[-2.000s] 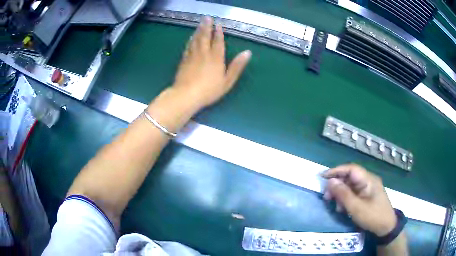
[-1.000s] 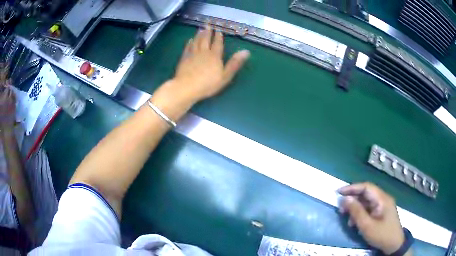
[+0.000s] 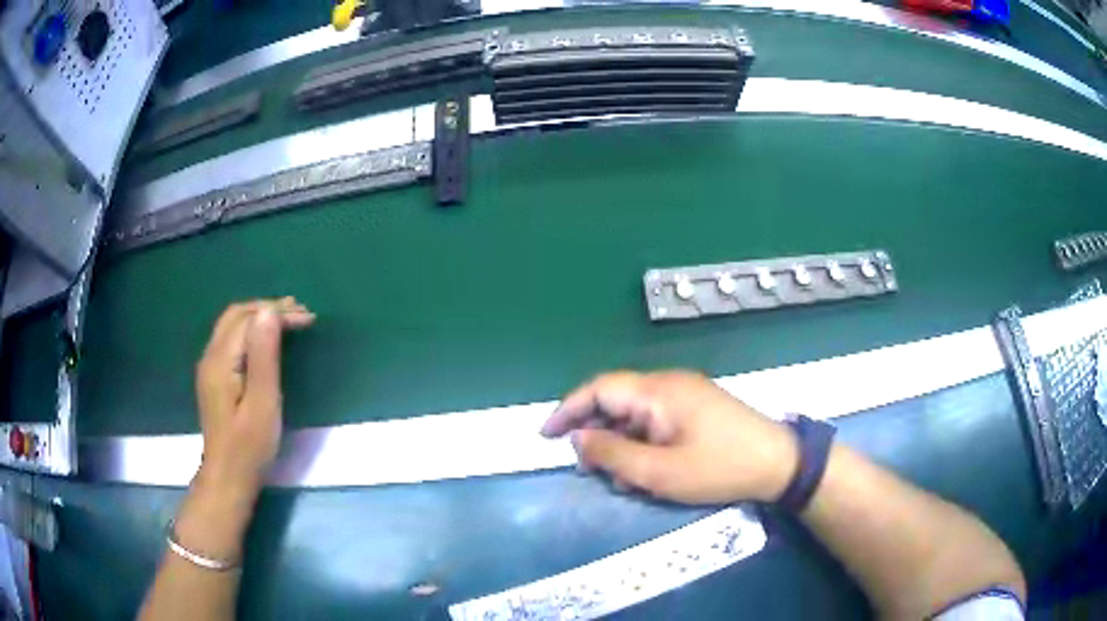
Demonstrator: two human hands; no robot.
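Note:
My left hand (image 3: pixel 245 386) is over the green bench at the left, fingers bent and thumb close to them; nothing shows in it. My right hand (image 3: pixel 680 439) is above the pale strip at the centre, fingers curled with thumb and index finger close together; whether a tiny part is between them cannot be told. The grey fixture base (image 3: pixel 771 286) with a row of round pale spots lies beyond my right hand, touched by neither hand. The flat white parts strip (image 3: pixel 619 573) with dark speckles lies near my body, partly below my right hand.
Fixtures (image 3: pixel 279 191) line the far rail, ending at a black block (image 3: pixel 450 152). Stacked fixtures (image 3: pixel 619 75) stand behind. A perforated tray (image 3: pixel 1078 376) and slotted block (image 3: pixel 1080 250) are at right. A machine frame with red button (image 3: pixel 22 444) is at left.
The view has swung right. My left hand has come back from the fixtures on the far rail toward the near pale strip. My right hand stays curled near that strip.

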